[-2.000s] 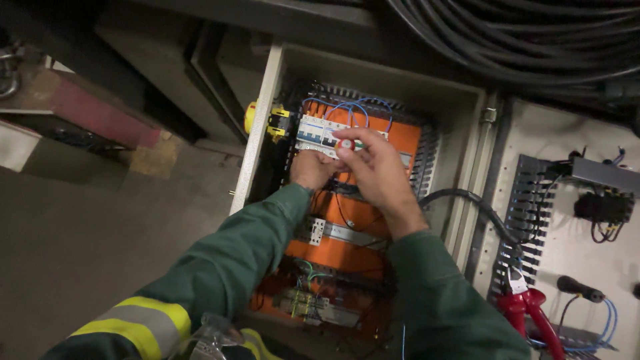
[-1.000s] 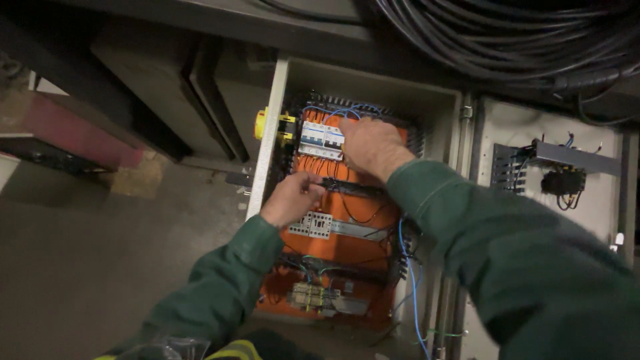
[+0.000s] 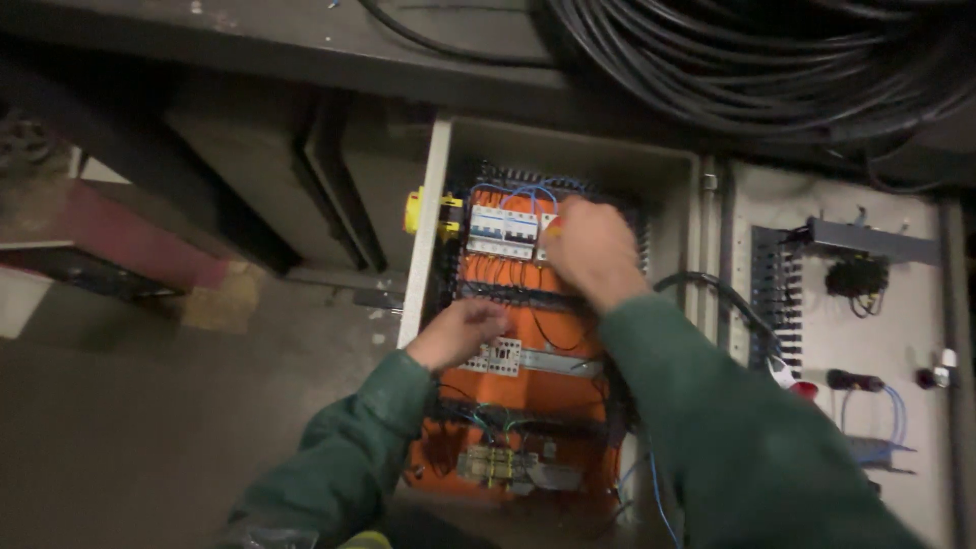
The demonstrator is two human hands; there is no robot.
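My right hand (image 3: 591, 248) is at the upper right of the orange mounting plate (image 3: 534, 389), closed around a small tool with a red part (image 3: 557, 226), most of it hidden by the fingers. Just left of it a row of white circuit breakers (image 3: 503, 231) sits with blue wires (image 3: 530, 191) looping above. My left hand (image 3: 463, 332) hovers or rests over the middle of the plate, fingers curled near black wires; whether it pinches one cannot be told. Below it are white contactors (image 3: 496, 357) beside a metal DIN rail (image 3: 560, 363). Terminal blocks (image 3: 492, 463) lie at the bottom.
The grey enclosure's wall (image 3: 427, 252) bears a yellow switch (image 3: 414, 211). Its door (image 3: 915, 320) stands open at right, with slotted duct (image 3: 774, 297) and red-handled pliers (image 3: 802, 390). A black cable coil (image 3: 732, 84) hangs above. A black cable (image 3: 713, 282) spans enclosure and door.
My hands, together at the breakers two seconds ago, are now apart. My left hand has come down toward the contactors. My right hand has moved to the right of the breaker row.
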